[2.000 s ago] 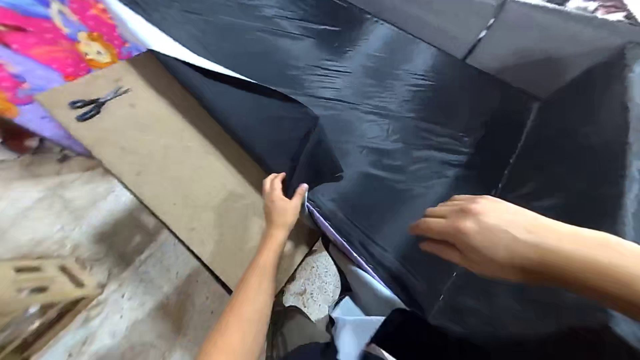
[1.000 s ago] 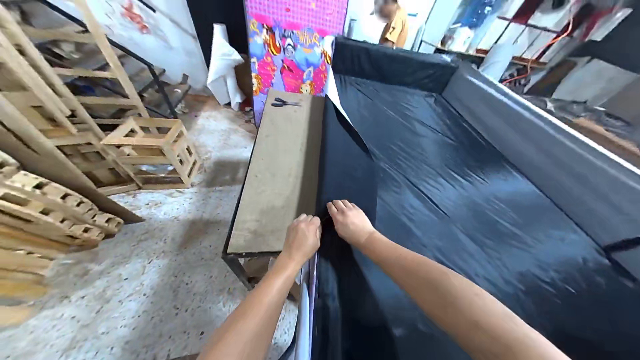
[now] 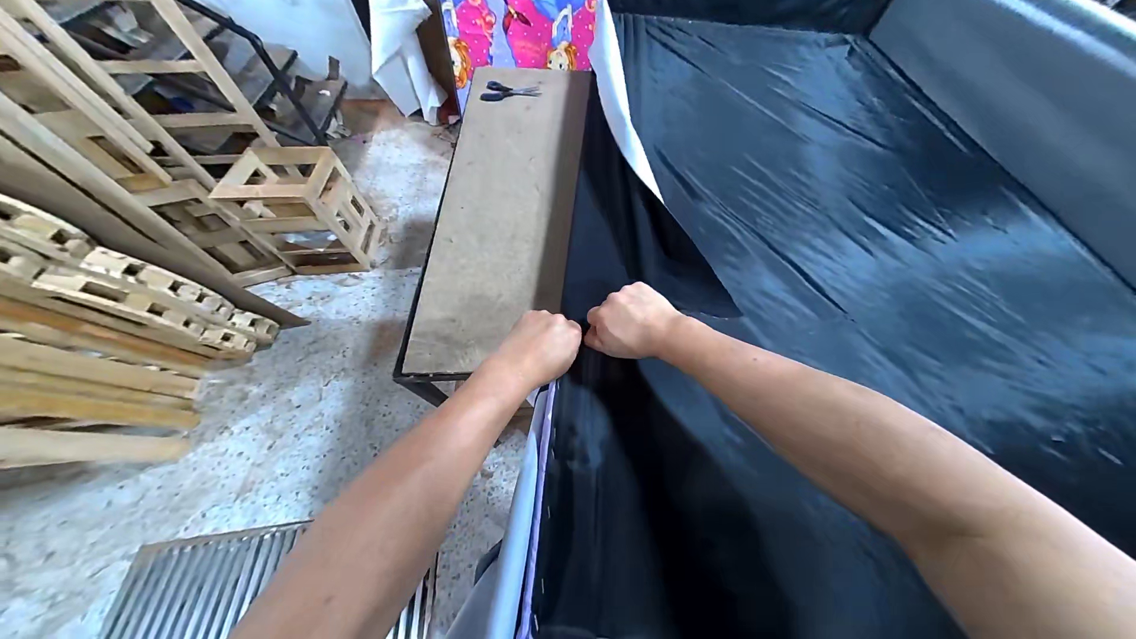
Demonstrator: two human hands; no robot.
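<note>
Black lining fabric (image 3: 763,231) covers the large upholstered frame on the right, and its left edge runs beside a narrow board-topped table (image 3: 497,213). My left hand (image 3: 543,344) is closed on the fabric edge near the table's front right corner. Just right of it, almost touching, my right hand (image 3: 632,321) grips the same fabric in a fist. Behind my hands a fabric flap lies partly folded, with a white strip (image 3: 626,106) along its far edge. Below my left hand, staples dot the frame's edge beside a purple-edged strip (image 3: 537,515). Dark-handled scissors (image 3: 508,90) lie at the table's far end.
Wooden frames (image 3: 106,115) and an open wooden crate frame (image 3: 302,209) stand at the left, near stacked wooden slats (image 3: 89,390). A ribbed metal panel (image 3: 213,577) is at the lower left. Cartoon-print fabric (image 3: 532,35) stands beyond the table; a grey padded side (image 3: 1021,106) rises at the right.
Two seconds ago my right hand was apart from the fabric edge, over the black cloth; now it grips the edge beside my left hand. The view has swung considerably.
</note>
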